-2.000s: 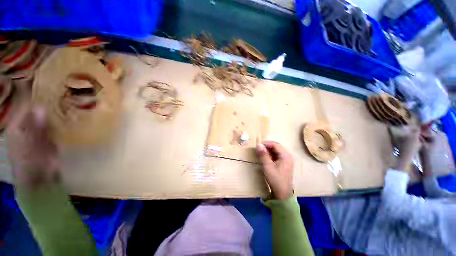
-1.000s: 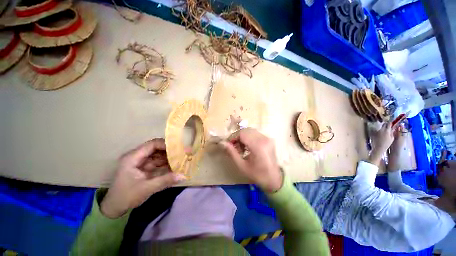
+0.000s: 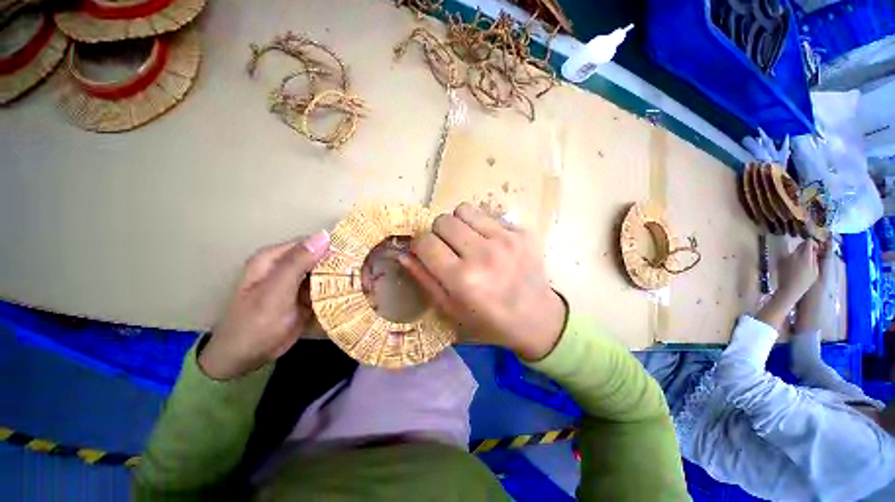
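A straw ring (image 3: 353,328) is held up over the table's front edge, its flat ribbed face towards me. My left hand (image 3: 270,299) grips its left rim, thumb on the face. My right hand (image 3: 481,275) is at the upper right of the centre hole, fingertips bent at the hole's edge. Whether the right fingers pinch a small stick or just touch the ring is hidden. The cardboard pad (image 3: 500,162) lies behind the right hand, which covers its front part.
Cord loops (image 3: 332,118) and a cord pile (image 3: 491,64) lie behind. Red-banded straw rings (image 3: 128,88) are at upper left. A glue bottle (image 3: 597,54) lies at the back. A corded straw ring (image 3: 643,245) lies right. Another person's hands (image 3: 797,275) work beside stacked rings (image 3: 770,196).
The ring has turned from nearly edge-on to face me. My right hand has moved from over the pad to the ring's hole. My left hand still holds the rim.
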